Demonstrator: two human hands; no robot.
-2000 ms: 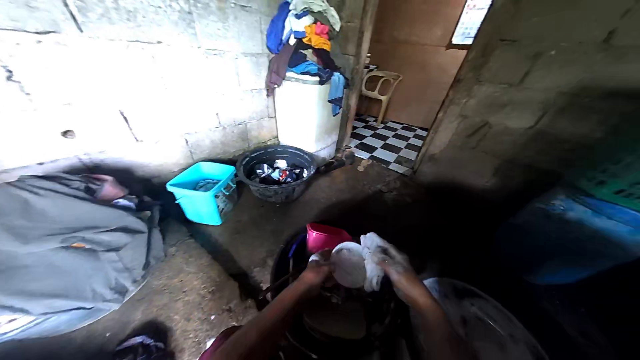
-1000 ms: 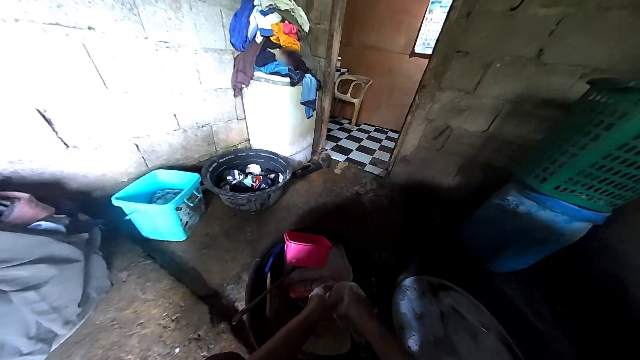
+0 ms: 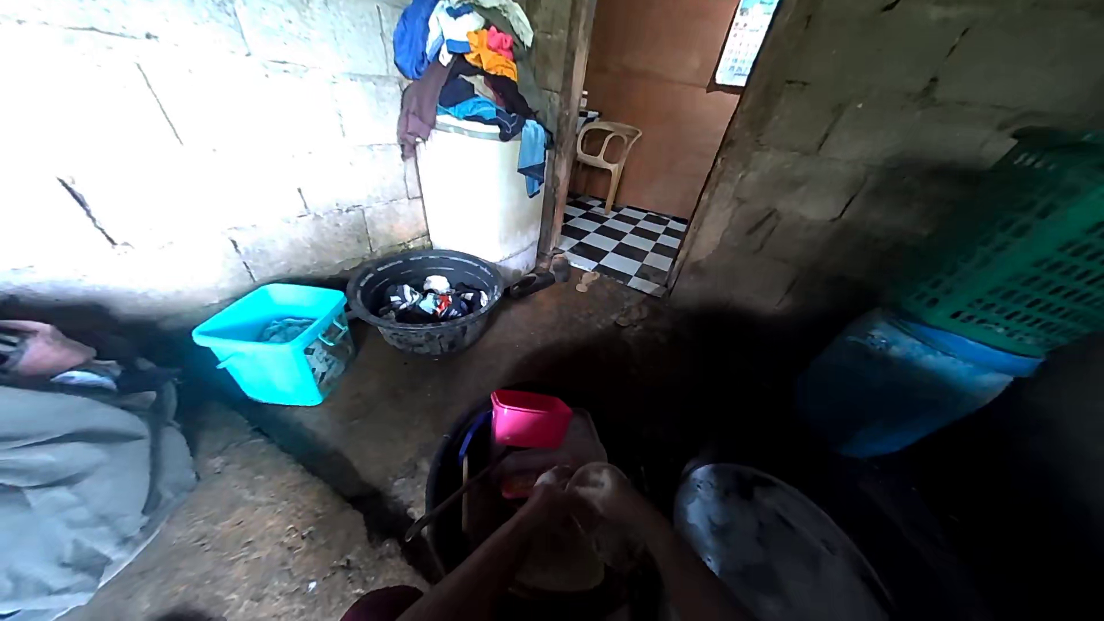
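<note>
My left hand [image 3: 552,500] and my right hand [image 3: 608,492] are close together over a dark basin [image 3: 440,500] at the bottom centre. Something pale and rounded shows at my right hand, but shadow hides what it is and how the fingers sit. Just beyond the hands, a pink plastic container [image 3: 530,420] rests among dishes in the basin. A long thin handle [image 3: 448,502] sticks out over the basin's left side. Right of my forearm lies a large round metal lid or basin [image 3: 776,543].
A turquoise bucket [image 3: 267,345] and a black tub of clothes [image 3: 427,332] stand ahead on the left. Behind them is a white drum [image 3: 483,198] heaped with clothes. A green crate [image 3: 1018,250] sits on a blue drum [image 3: 897,379] at right. Grey cloth [image 3: 78,492] lies left.
Two seconds ago my hands held a pale round dish and a white cloth-like thing higher up; now they are lower and closer together. The view has shifted right.
</note>
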